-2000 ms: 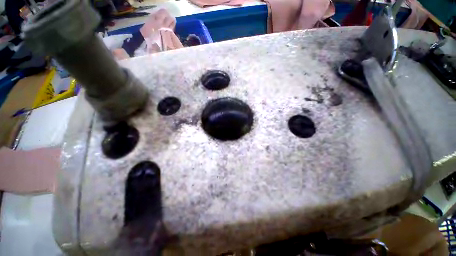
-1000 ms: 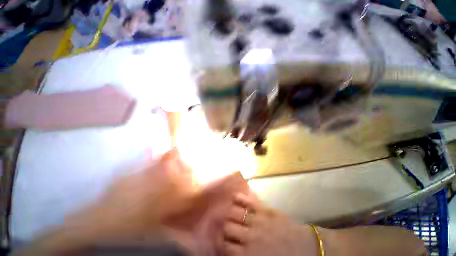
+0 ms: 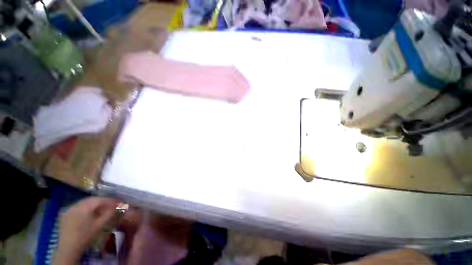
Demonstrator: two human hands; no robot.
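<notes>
My left hand (image 3: 85,227) is at the lower left, below the table's front edge, fingers curled and blurred. A small shiny spot and dusky pink fabric (image 3: 158,240) are beside its fingertips; whether it grips anything is unclear. Of my right side only a strip of skin shows at the bottom edge, lower right; its fingers are out of view. A stack of pink strips (image 3: 191,80) lies across the table's left edge. The sewing machine head (image 3: 398,77) is at the right, above the lit needle plate (image 3: 331,140), with no fabric seen under it.
White cut pieces (image 3: 72,116) lie on the brown board (image 3: 116,57) at the left. A blue basket (image 3: 49,233) is below the table (image 3: 207,150) at the lower left. Mixed pink and white scraps (image 3: 295,13) are behind the table. A green translucent thing is at the upper left.
The view has swung left and down off the machine head. Both hands have left the needle area: the left is now below the table edge, the right mostly out of view.
</notes>
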